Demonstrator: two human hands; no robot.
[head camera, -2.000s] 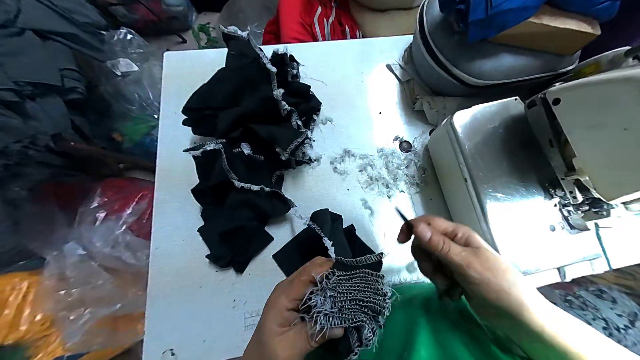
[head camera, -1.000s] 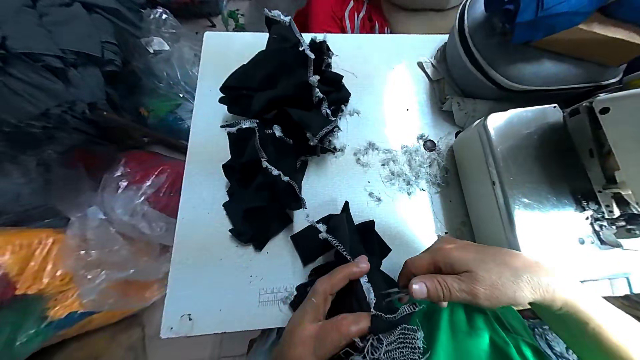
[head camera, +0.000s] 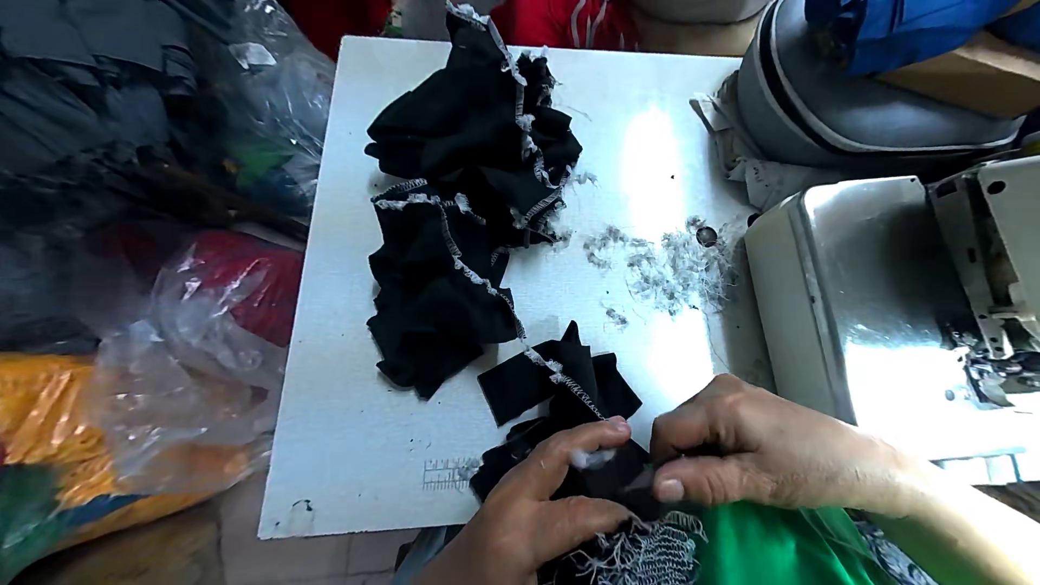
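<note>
Black fabric pieces (head camera: 455, 122) with white overlocked edges lie in a linked chain down the left half of the white table. My left hand (head camera: 544, 504) grips the near end of the chain, thumb and forefinger around the black cloth, with a tuft of white lint by the forefinger. Below it hangs a bunch of pieces with dense white stitched edges (head camera: 642, 552). Close beside, my right hand (head camera: 731, 447) is curled at the same cloth, fingertips pinched. A small dark tool seems to sit in it, mostly hidden by the fingers.
A sewing machine (head camera: 845, 301), apparently an overlocker, stands at the right. Grey thread lint (head camera: 682, 268) is scattered mid-table near a dark round hole. Behind are a grey padded case (head camera: 877, 97) and blue fabric. Plastic bags (head camera: 195, 357) and dark cloth lie left of the table (head camera: 301, 455).
Two seconds ago my right hand held a small dark pointed tool apart from the cloth; now it is at the cloth beside my left hand. The stitched bunch has sunk lower in view.
</note>
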